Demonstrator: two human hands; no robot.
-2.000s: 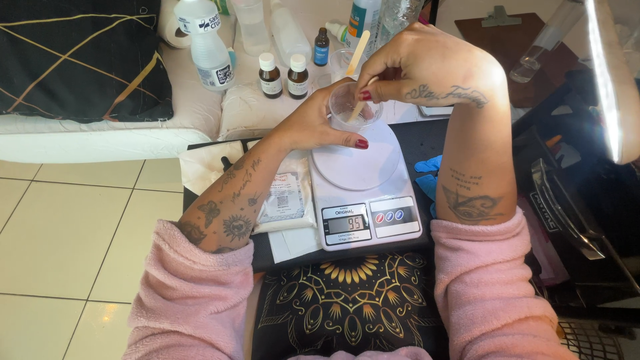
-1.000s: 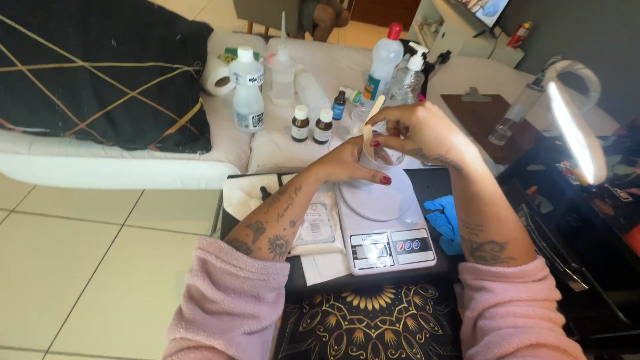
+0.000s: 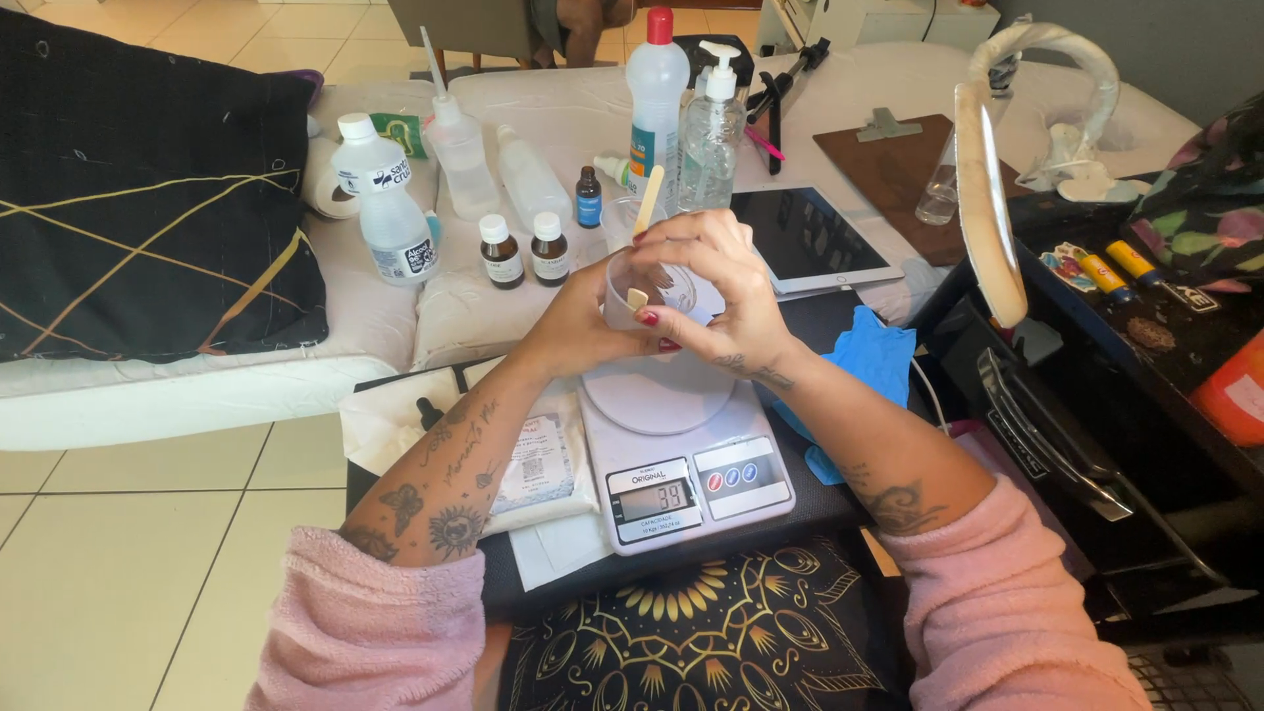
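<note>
A clear plastic cup (image 3: 624, 286) is gripped by my left hand (image 3: 592, 321) low on its side. My right hand (image 3: 716, 281) reaches over the cup from the right, its fingers at the rim and around a wooden stick (image 3: 649, 200) that leans in the cup. Whether the cup touches the scale cannot be told. Below lies a white digital kitchen scale (image 3: 660, 395), its display showing digits. Left of the scale, partly under my left forearm, rests a bag of white powder (image 3: 553, 494). Behind my hands stands another clear cup (image 3: 620, 217).
Two amber bottles (image 3: 502, 259), a blue-labelled dropper bottle (image 3: 589, 197), an alcohol bottle (image 3: 395, 222) and a pump bottle (image 3: 713, 138) stand behind. A tablet (image 3: 810, 232), clipboard (image 3: 904, 163), ring lamp (image 3: 987, 197) and blue gloves (image 3: 869, 360) lie or stand right. Part of a person is visible at the top.
My right hand has shifted from holding the stick upright to lying over the cup's rim. The view has tilted upward. The scale's displayed digits differ from those two seconds ago.
</note>
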